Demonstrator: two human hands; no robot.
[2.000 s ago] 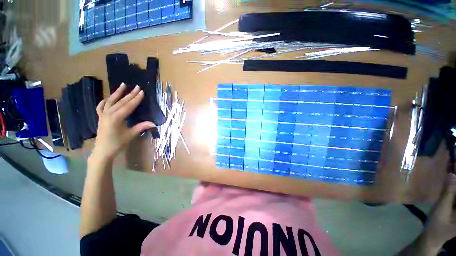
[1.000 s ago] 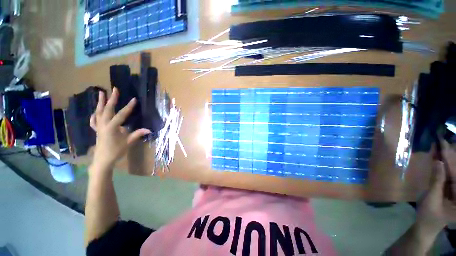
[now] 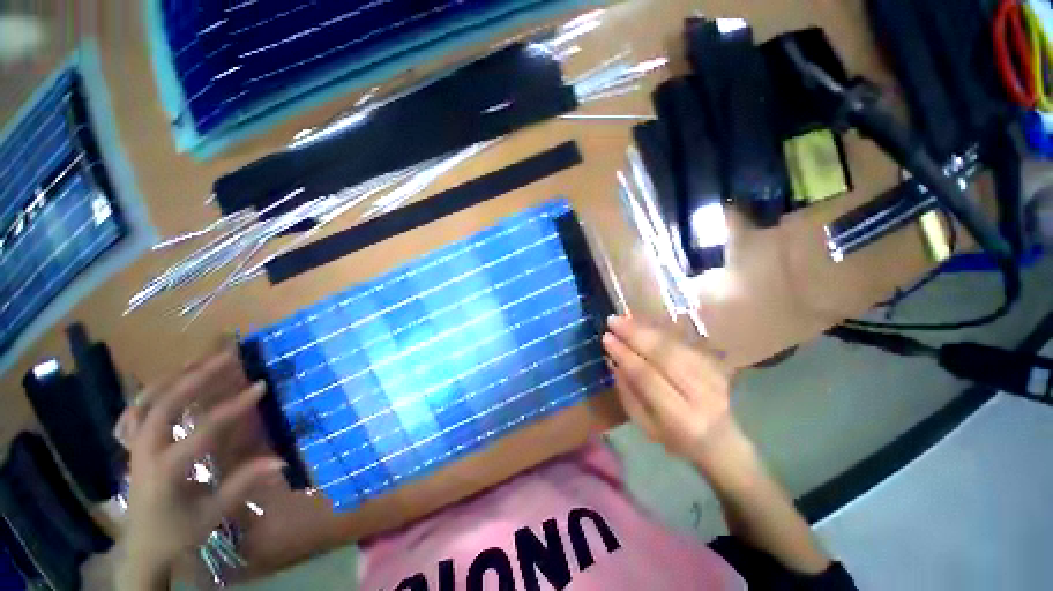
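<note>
The solar cell array (image 3: 416, 346) lies tilted on the brown table in front of me, with pale lines along it. One short black strip (image 3: 590, 296) lies along its right end and another short black strip (image 3: 277, 418) along its left end. My right hand (image 3: 676, 387) is at the right end, its fingers close together with the tips at the strip's outer edge; whether they pinch anything is unclear. My left hand (image 3: 191, 450) is blurred, just left of the left strip, with fingers apart and nothing seen in it.
Beyond the array lie a long black strip (image 3: 427, 214), loose silver ribbons (image 3: 231, 248) and long black strips (image 3: 404, 121). Dark arrays (image 3: 312, 52) are at the top, another array (image 3: 52, 191) far left. Right are black strip piles (image 3: 739, 127), a yellow sponge (image 3: 815, 165) and a cable.
The view has turned and shifted right. Both hands have come from the side piles to the array's ends. Black strips now lie at both ends, where none lay before.
</note>
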